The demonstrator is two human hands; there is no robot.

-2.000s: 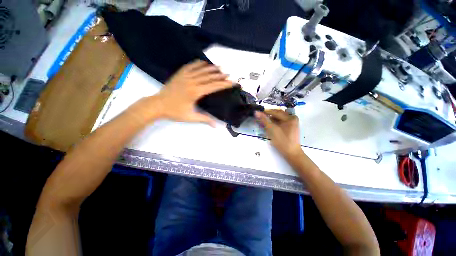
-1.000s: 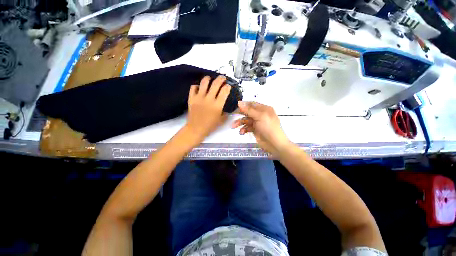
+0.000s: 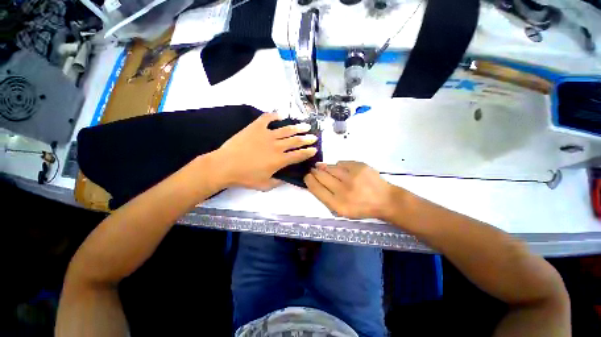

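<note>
A large black sleeve panel (image 3: 165,141) lies on the white table, its right end just in front of the presser foot and needle (image 3: 313,115). My left hand (image 3: 267,151) lies flat on that end with fingers spread, pressing the cloth. My right hand (image 3: 349,189) pinches the near right edge of the cloth between thumb and fingers. The seam layers under my fingers are too dark to tell apart. The white sewing machine (image 3: 395,72) stands behind my hands.
A black strip (image 3: 440,46) hangs over the machine head. Black ridged pieces (image 3: 230,56) lie behind, left of the head. Tape-covered cardboard (image 3: 142,82) is at the left, partly under the cloth. A control panel (image 3: 580,104) and red scissor handles (image 3: 596,192) are at the right.
The view has moved closer to the needle. Since the oldest frame the cloth has swung flat toward the table's front left. My left hand now lies flatter over its right end; my right hand pinches the near edge.
</note>
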